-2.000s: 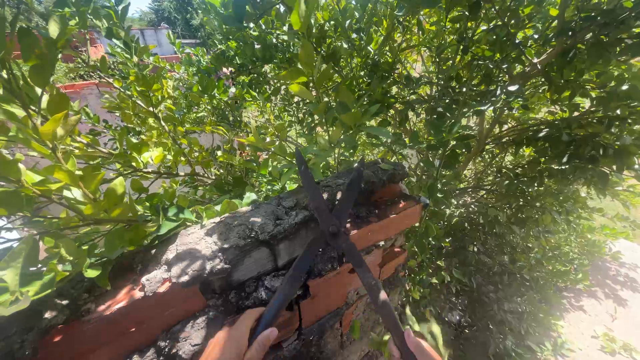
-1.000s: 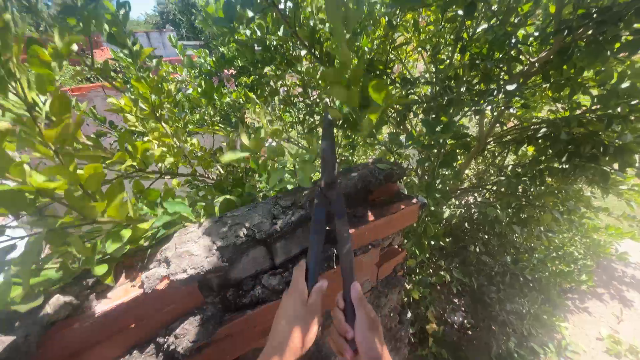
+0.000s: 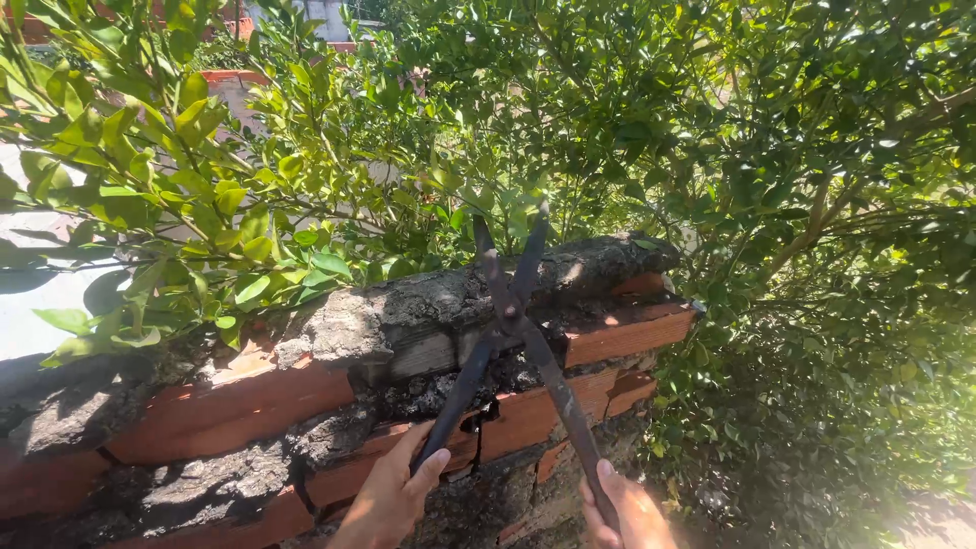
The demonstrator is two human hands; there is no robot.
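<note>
Dark metal hedge shears (image 3: 509,313) are held over the top of a brick wall, blades parted and tips pointing away into green foliage. My left hand (image 3: 396,484) grips the left handle near its end. Around the lower part of the right handle, my right hand (image 3: 621,507) is closed. Leafy twigs (image 3: 488,187) of the bush stand at the blade tips; whether a stem lies between the blades cannot be told.
The broken wall of orange hollow bricks and rough mortar (image 3: 343,328) runs across below the shears. Dense bushes (image 3: 801,229) fill the right side, and leafy branches (image 3: 175,152) overhang the wall at left. Pale ground (image 3: 934,522) shows at lower right.
One second ago the shears' blades were together and my hands close to each other. Now the blades are parted and my hands are apart, much as two seconds ago.
</note>
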